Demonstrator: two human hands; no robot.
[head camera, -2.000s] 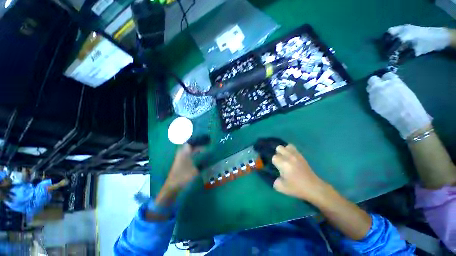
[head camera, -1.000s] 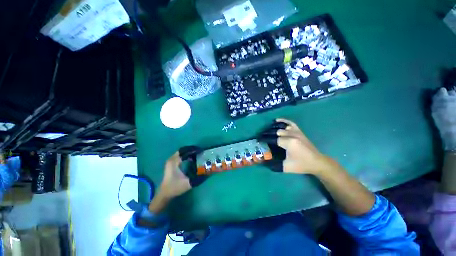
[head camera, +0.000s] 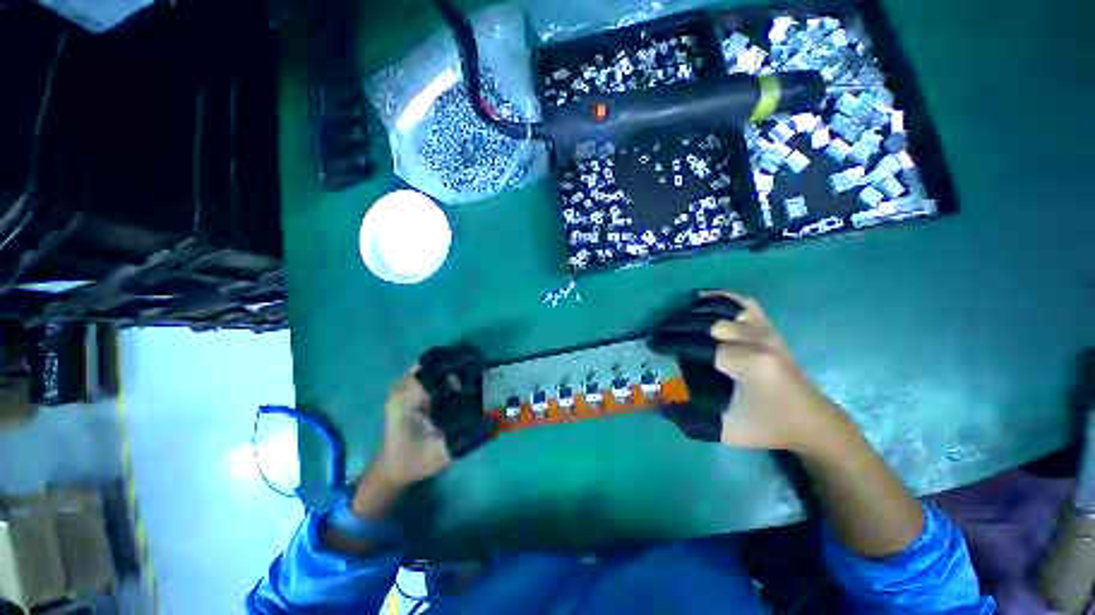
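Observation:
The flat grey fixture (head camera: 576, 364) with an orange-red front edge lies across the front of the bench. Several tiny silver and dark pieces (head camera: 593, 394) stand in a row in its seats. My left hand (head camera: 432, 415), with black coverings on the fingers, grips the fixture's left end. My right hand (head camera: 739, 378), with the same black coverings, grips its right end. My fingers hide both ends. A few loose screws (head camera: 561, 294) lie behind the fixture.
The black divided tray (head camera: 944, 180) holds small metal parts left and squarish silver plates (head camera: 855, 144) right. The electric screwdriver (head camera: 660, 111) lies across it. Left are a clear bag of screws (head camera: 466, 142), a round white lid (head camera: 406, 237) and a black ridged strip (head camera: 341, 126). A sleeve shows lower right.
My left hand has closed on the fixture's left end, and the fixture is more level. The view has shifted; the tray appears larger and further right, and the coworker's gloved hands have left the picture.

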